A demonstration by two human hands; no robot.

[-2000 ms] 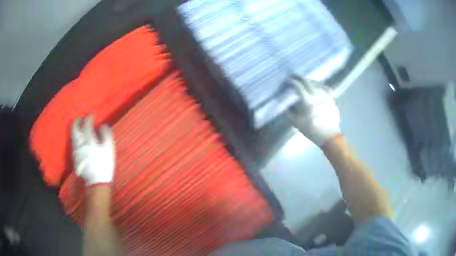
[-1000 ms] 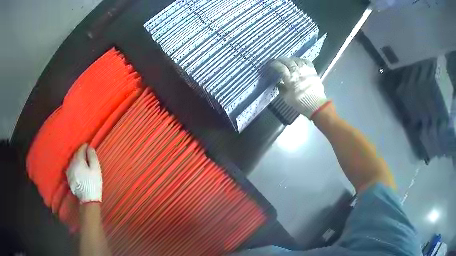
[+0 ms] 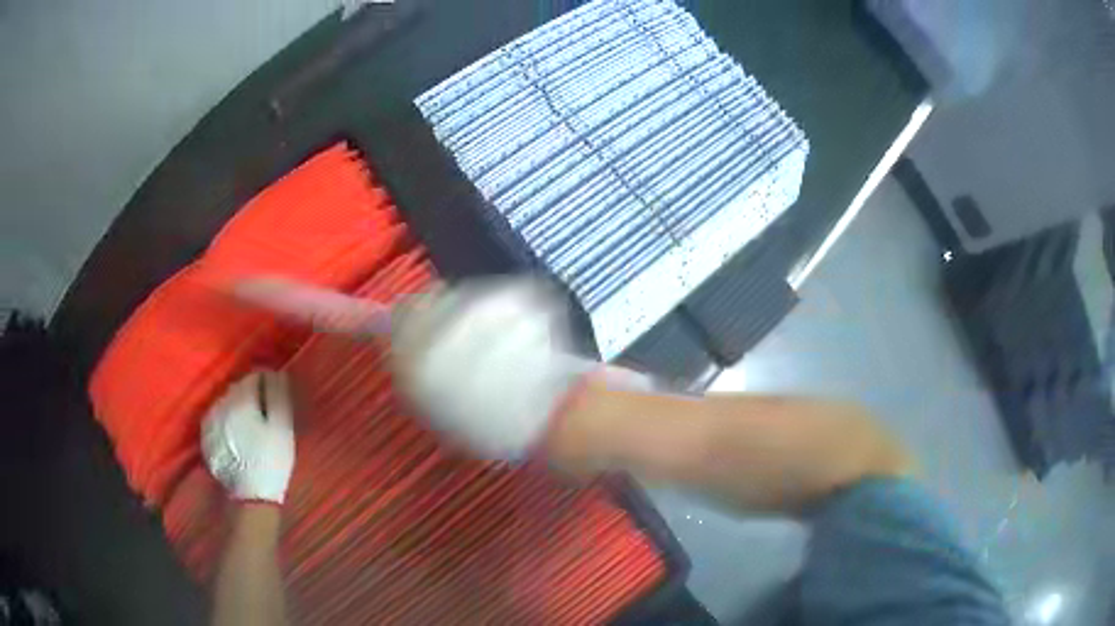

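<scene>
My right hand [image 3: 483, 367], white-gloved and blurred, is over the red dividers [image 3: 416, 489]. It is closed on a thin pale metal panel [image 3: 306, 306], seen nearly edge-on and blurred, which sticks out on both sides of the hand. My left hand [image 3: 248, 438], white-gloved, rests on the left part of the dividers, by the gap between the leaning group and the parallel rows. Its thumb and fingers are slightly apart; whether they grip a divider is unclear. A stack of perforated panels [image 3: 624, 159] lies beyond the dividers.
The black table [image 3: 844, 73] has a pale metal edge at right. A dark ribbed block [image 3: 746, 324] sits by the stack near that edge. A dark bar [image 3: 324, 67] lies at the table's far left edge. Grey stacked parts [image 3: 1021, 330] stand on the floor at right.
My right hand has moved from the near end of the panel stack left to the dividers, now with a panel in it. My left hand has stayed on the dividers.
</scene>
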